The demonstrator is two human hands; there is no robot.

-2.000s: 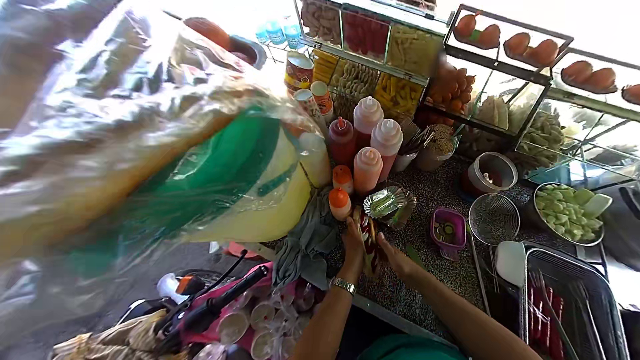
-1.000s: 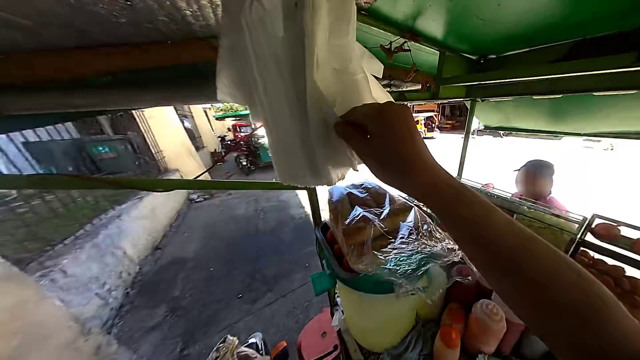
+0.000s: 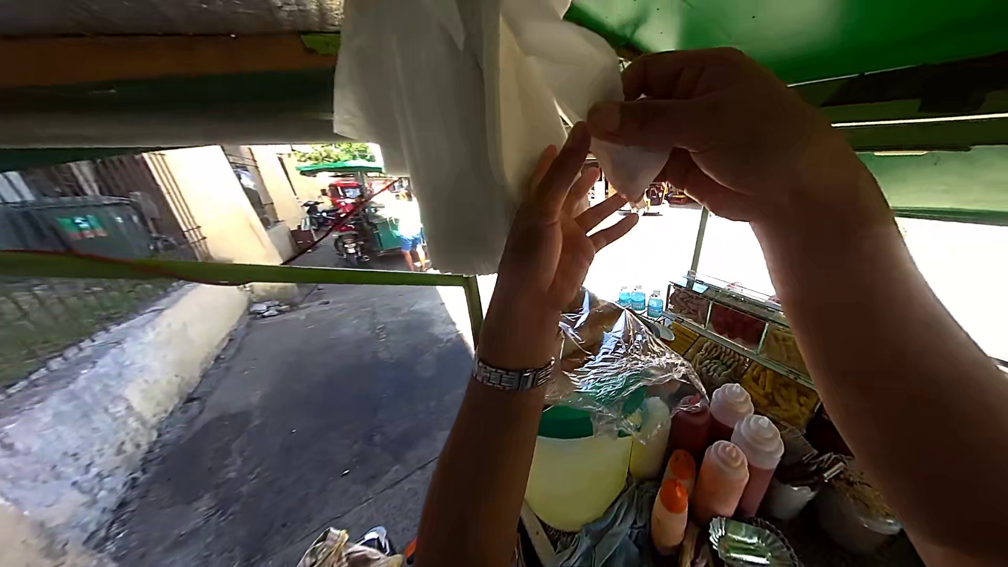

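Observation:
A hanging stack of thin white sheets or bags point(image 3: 449, 142), paper or plastic I cannot tell, fills the top middle. My right hand point(image 3: 669, 126) pinches a corner of one thin white sheet point(image 3: 630, 161) between thumb and fingers, pulled to the right side of the stack. Beside the stack my left hand point(image 3: 563, 228) is raised with its fingers apart, its fingertips close to the pinched sheet; whether they touch it is unclear. A metal watch band point(image 3: 513, 375) circles the left wrist.
Below stand a yellow tub point(image 3: 579, 476), clear plastic wrapping point(image 3: 630, 358), several squeeze bottles point(image 3: 720, 472) and a foil tray point(image 3: 752, 543). Glass food cases point(image 3: 740, 323) stand at right. A green rail point(image 3: 236, 272) crosses at left; the green roof point(image 3: 732, 31) is overhead. A person point(image 3: 409, 228) stands beyond.
My view has swung up from the counter. Since one second ago my left hand has risen beside the stack, and my right hand has drawn a sheet's corner to the right.

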